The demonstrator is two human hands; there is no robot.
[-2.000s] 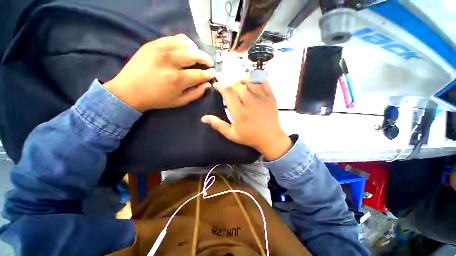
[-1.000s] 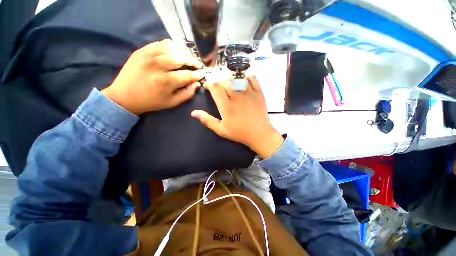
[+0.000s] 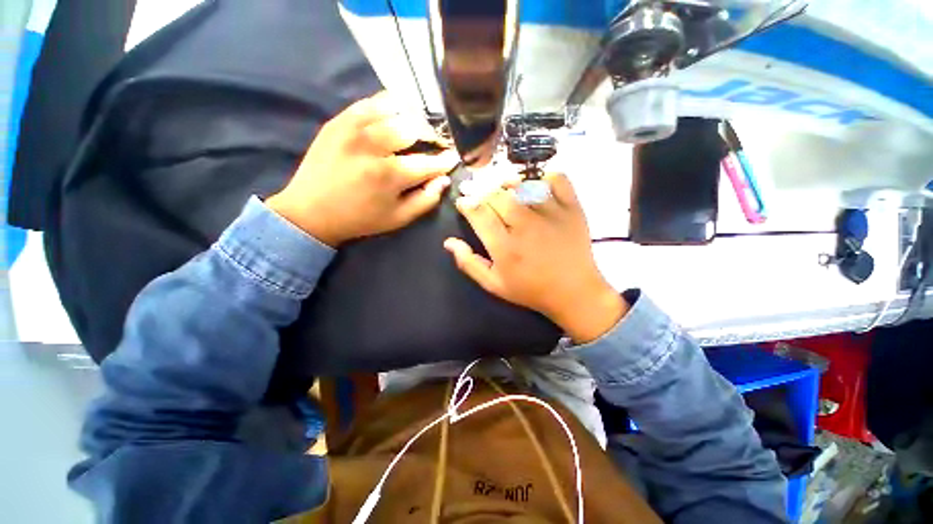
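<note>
A large black cloth (image 3: 409,297) lies left of and under the sewing machine's needle area and hangs over the table's front edge toward my lap. My left hand (image 3: 368,179) lies on the cloth, its thumb and fingertips pinching it just left of the needle area. My right hand (image 3: 537,246) rests with spread fingers on the cloth's right edge, fingertips close by the needle area. The tension assembly (image 3: 532,154) with its pale knob stands just above my right fingers. The needle and presser foot are hidden by the machine head and glare.
A black smartphone (image 3: 675,184) and pink and blue pens (image 3: 745,179) lie right of the machine. A small dark round item (image 3: 852,263) lies far right. A blue crate (image 3: 767,379) and a red crate (image 3: 844,384) stand below the table. A white cable (image 3: 512,399) loops over my brown top.
The camera view has shifted, so the whole scene sits further right and slightly lower than a second ago. Both hands keep nearly the same place by the needle area.
</note>
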